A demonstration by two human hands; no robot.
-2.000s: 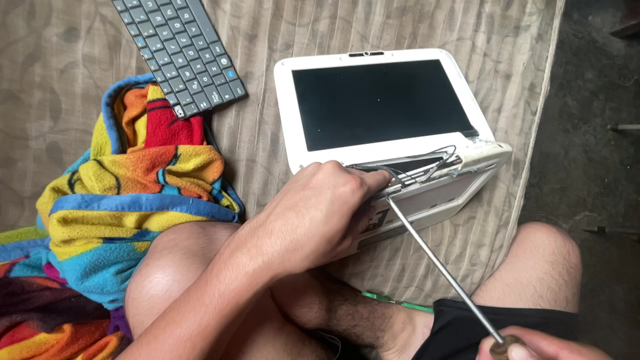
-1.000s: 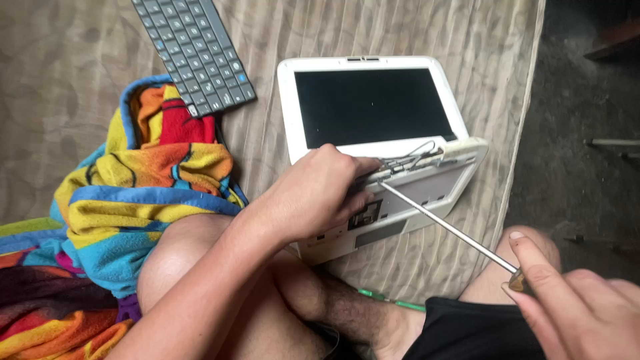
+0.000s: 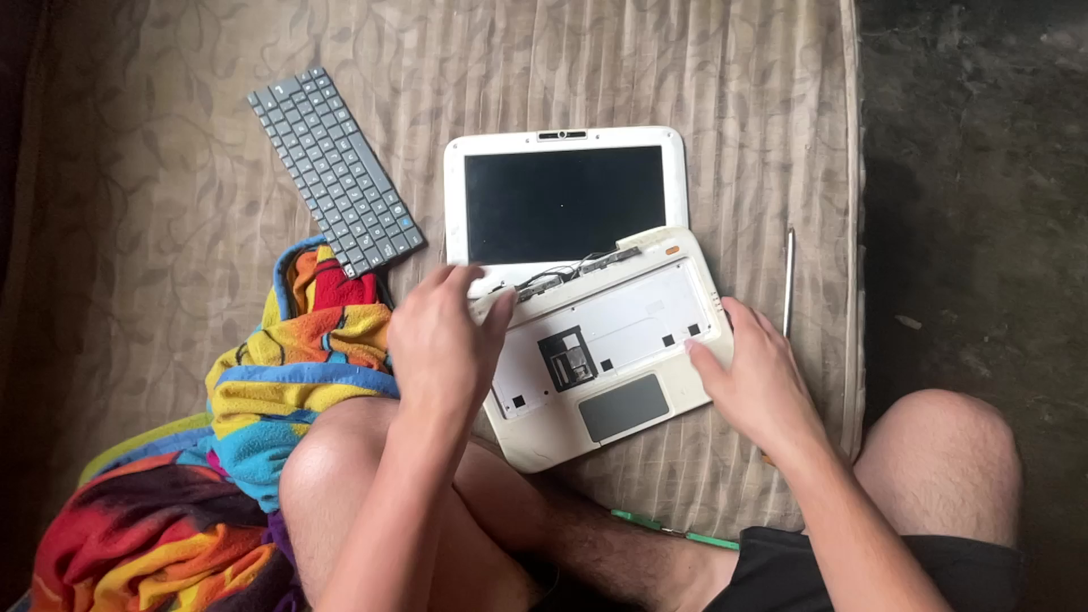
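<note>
A white laptop lies opened up, its black screen (image 3: 563, 204) at the back and its white base (image 3: 544, 442) tilted at an angle in front. The base shows a bare keyboard bay, a grey touchpad (image 3: 625, 410) and loose black cables (image 3: 557, 274) at the hinge. My right hand (image 3: 756, 374) grips the base's right edge, thumb on top. My left hand (image 3: 446, 340) is beside the base's upper left corner, fingers apart, with nothing seen in it. A screwdriver (image 3: 790, 280) lies right of the laptop, its handle mostly hidden behind my right hand and forearm.
A detached grey keyboard (image 3: 340, 174) lies at the left, its lower end near a colorful fleece blanket (image 3: 297, 374). A green tool (image 3: 676, 532) lies beside my leg. The bedspread's edge (image 3: 852, 212) runs along the right, above a dark floor.
My right hand has let go of the screwdriver, now lying on the bedspread, and is on the laptop base. The base has turned to lie flatter. My left hand has come off the hinge area.
</note>
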